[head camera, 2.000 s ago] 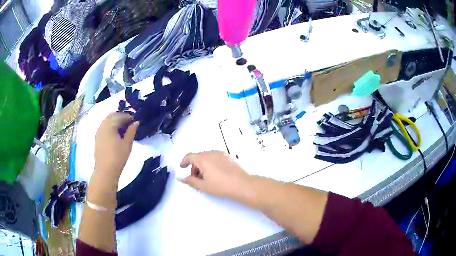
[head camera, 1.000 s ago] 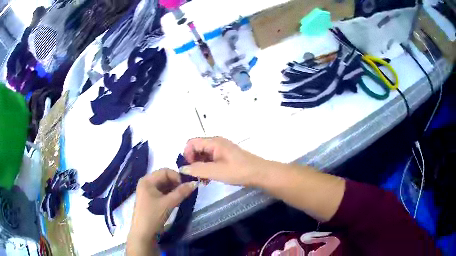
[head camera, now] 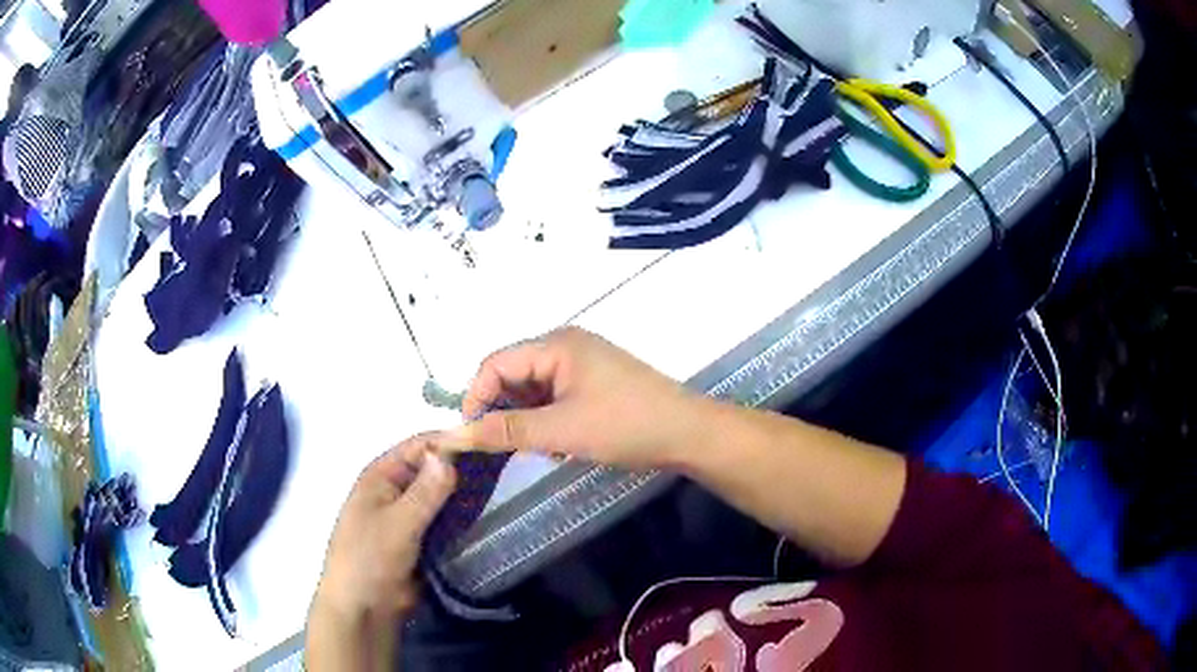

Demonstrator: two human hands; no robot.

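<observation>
My left hand (head camera: 387, 519) and my right hand (head camera: 565, 400) meet at the table's front edge. Their fingertips pinch a dark cloth piece (head camera: 466, 496), which hangs down over the edge with a pale-striped end below; its upper end is hidden by the fingers. Curved dark pieces (head camera: 263, 479) lie at the left, a striped strip among them. A crumpled dark pile (head camera: 223, 250) lies behind them. The sewing machine's needle area (head camera: 440, 204) is beyond my hands, nothing under it that I can make out.
A bundle of striped bands (head camera: 722, 177) lies right of the needle area, with yellow and green scissors handles (head camera: 906, 125) beside it. Brown cardboard (head camera: 538, 46) and a mint-green piece (head camera: 663, 19) are on the machine. Cables cross the ruler-marked edge (head camera: 840, 309). A small dark bundle (head camera: 99, 532) is far left.
My hands came together from apart and now hold a dark piece at the front edge. The curved pieces at left lie separated, with a striped strip showing. The view has shifted to the right and down.
</observation>
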